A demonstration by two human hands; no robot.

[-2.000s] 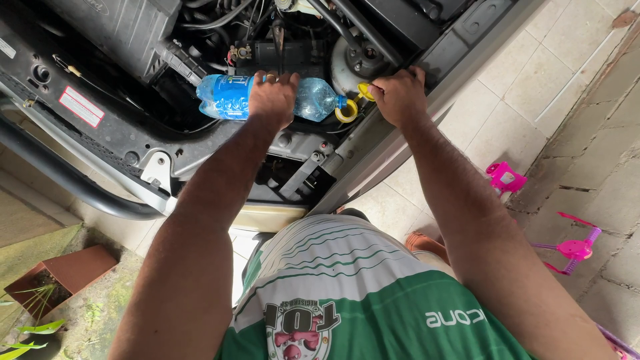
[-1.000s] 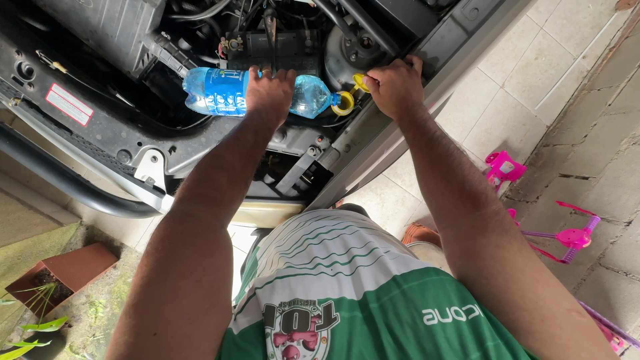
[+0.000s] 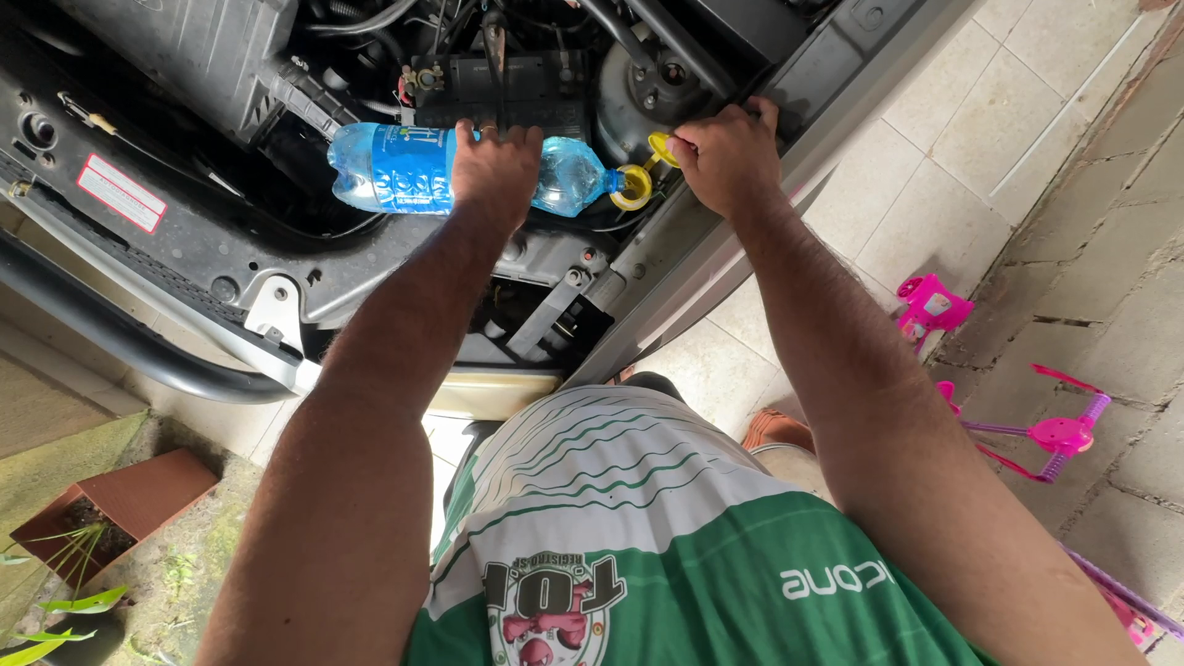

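Observation:
My left hand [image 3: 497, 176] grips a blue-tinted plastic bottle [image 3: 398, 168] around its middle, over the front of a car's engine bay. The bottle lies nearly level, its neck pointing right to the yellow filler opening [image 3: 632, 188] of a reservoir. Whether liquid flows out cannot be told. My right hand [image 3: 731, 157] is at the fender edge, thumb and finger on the raised yellow cap [image 3: 662, 149] hinged to that opening. Behind the bottle sits a black car battery [image 3: 504, 88], and right of it the strut tower [image 3: 661, 83].
The radiator support panel [image 3: 222, 231] crosses the near left side, with a black bumper bar [image 3: 120, 319] below it. The fender [image 3: 684, 259] runs along the right. A terracotta planter [image 3: 139, 504] stands lower left. A pink toy [image 3: 1059, 435] lies near the block wall.
The bottle and my left hand have shifted slightly between frames, with the neck staying by the yellow opening. My right hand remains at the cap.

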